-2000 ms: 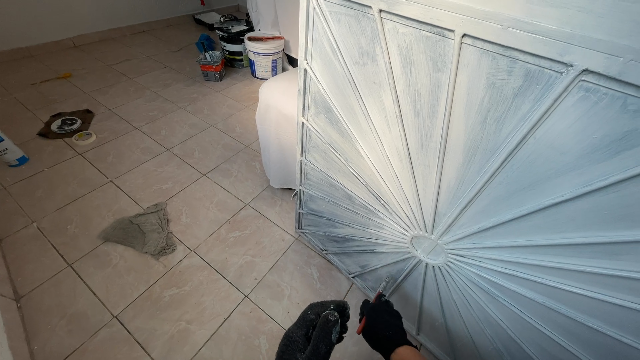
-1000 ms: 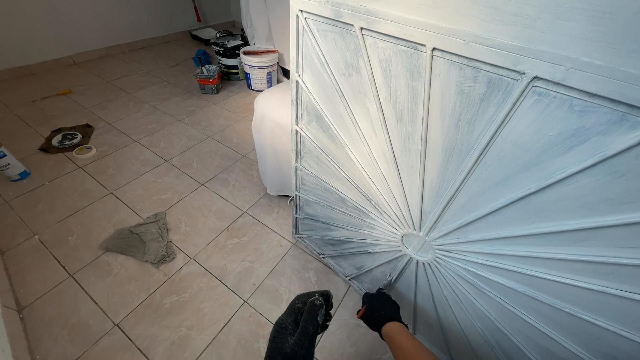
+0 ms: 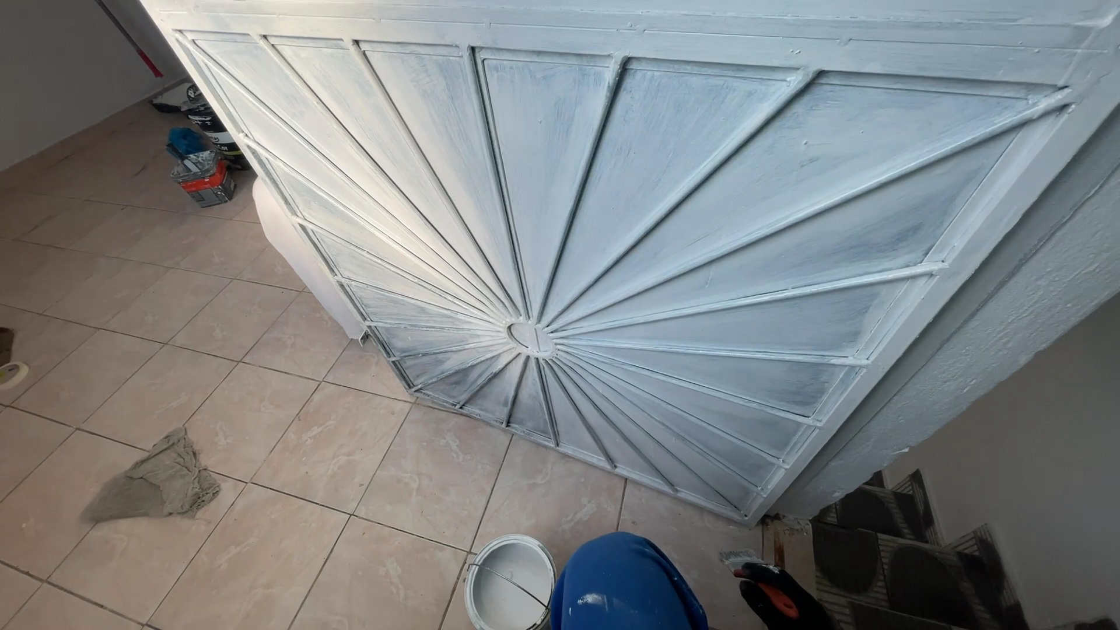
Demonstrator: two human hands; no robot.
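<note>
My right hand [image 3: 779, 597], in a black glove, is closed around a paintbrush [image 3: 742, 560] with a red handle at the lower right, by the bottom corner of the metal door panel [image 3: 573, 210]. The bristles look pale and point left. White and grey streaked paint covers the panel, whose raised bars fan out from a small round hub [image 3: 530, 337]. An open metal can [image 3: 510, 582] of white paint, with a wire handle, stands on the floor left of my blue-clad knee [image 3: 626, 584]. My left hand is out of view.
A grey cloth [image 3: 157, 481] lies on the tiled floor, with a roll of tape [image 3: 12, 375] at the left edge. Behind the panel's left edge stand a red and grey container [image 3: 206, 179] and a dark bucket [image 3: 210, 122]. Dark patterned tiles [image 3: 910, 551] lie at lower right.
My right hand has moved from the panel's lower left part to its bottom right corner. My left hand has left the view. The view has swung right; the paint can and knee now show.
</note>
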